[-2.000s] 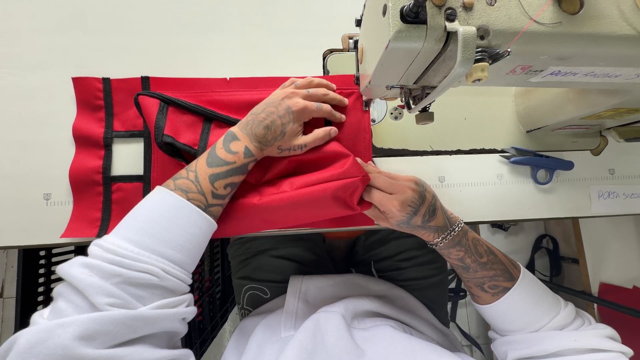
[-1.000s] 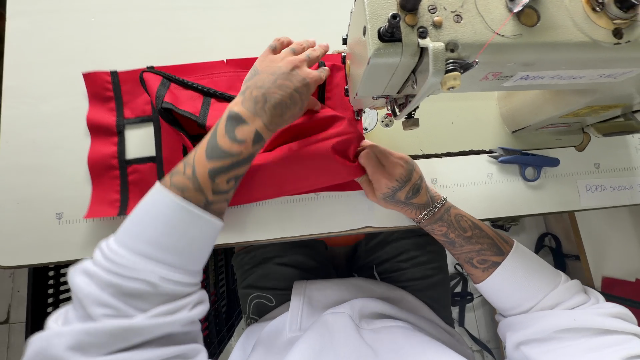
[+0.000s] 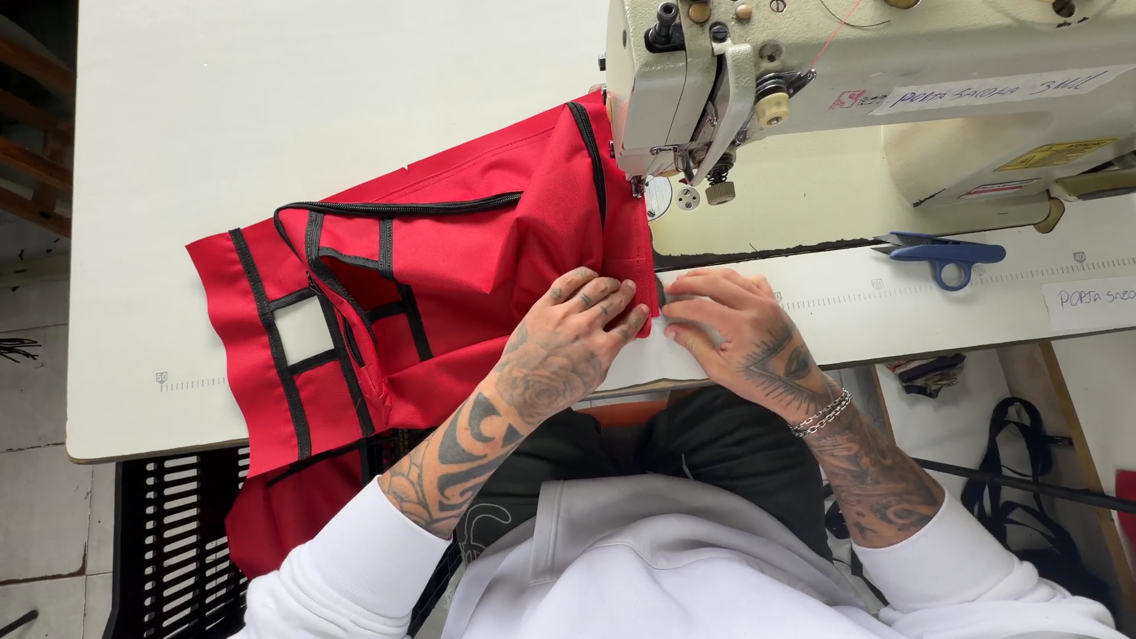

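Note:
A red fabric piece (image 3: 461, 257) with black binding and a black zipper (image 3: 399, 209) lies on the white table, its right edge by the needle area of an industrial sewing machine (image 3: 674, 98). My left hand (image 3: 568, 346) rests on the fabric's lower right corner, fingers bent and pressing it. Just right of that corner is my right hand (image 3: 745, 333), thumb and fingers close together near the edge; whether it pinches anything is hidden. The presser foot (image 3: 637, 185) is at the fabric's right edge.
Blue thread snips (image 3: 950, 253) lie to the right on the table (image 3: 160, 266), which has a printed ruler along its front. Below the table at left stands a black slatted crate (image 3: 177, 541) with red fabric at it. Black straps (image 3: 1021, 479) lie at lower right.
The red fabric now sits tilted, with its left end lower and over the table's front edge. My left hand has moved down to the fabric's lower right corner.

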